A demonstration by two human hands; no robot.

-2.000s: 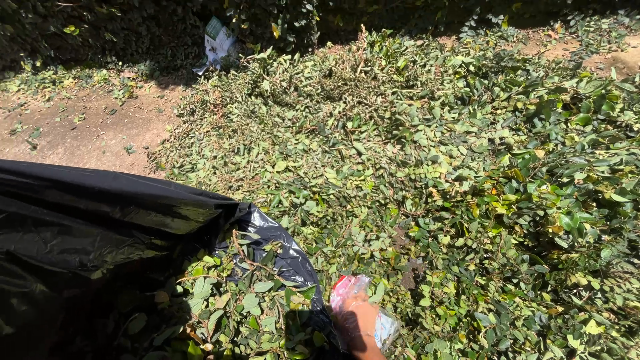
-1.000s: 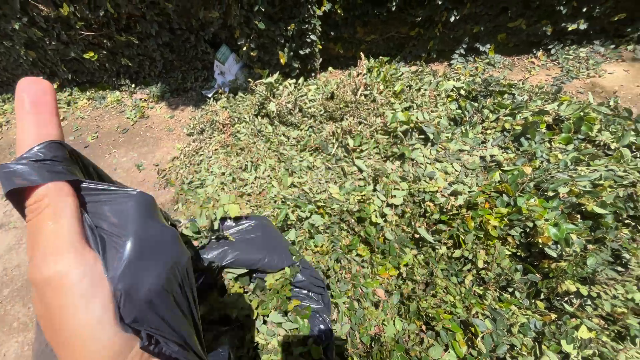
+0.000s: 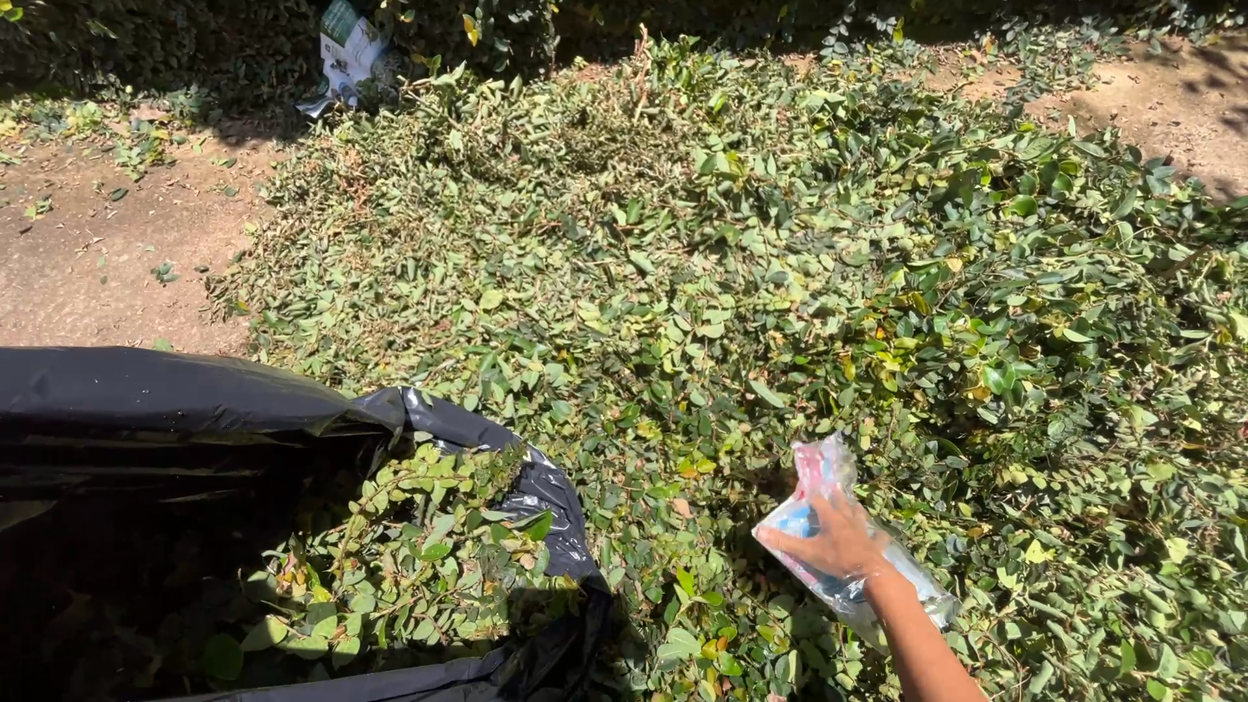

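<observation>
My right hand (image 3: 837, 538) lies over a crumpled clear plastic packet (image 3: 824, 463) with pink and blue print, low at the right of centre, on the heap of leafy hedge clippings (image 3: 624, 253). Its fingers are spread across the packet; the underside of the grip is hidden. A black plastic garbage bag (image 3: 195, 390) gapes at the lower left, its rim resting against the heap. Cut leafy twigs (image 3: 419, 556) lie inside its mouth, and the bag's deeper part is in dark shadow. My left hand is out of view.
A crumpled white and green printed bag (image 3: 351, 54) lies at the foot of the leafy hedge (image 3: 195, 49), top left. Bare ground (image 3: 107, 253) with scattered leaves borders the heap at left, and more bare soil (image 3: 1160, 107) shows at the upper right.
A hand raised at the left with the black bag over it one second ago is out of view. The bag's mouth is wider now. My right hand and the clear packet have come back into view.
</observation>
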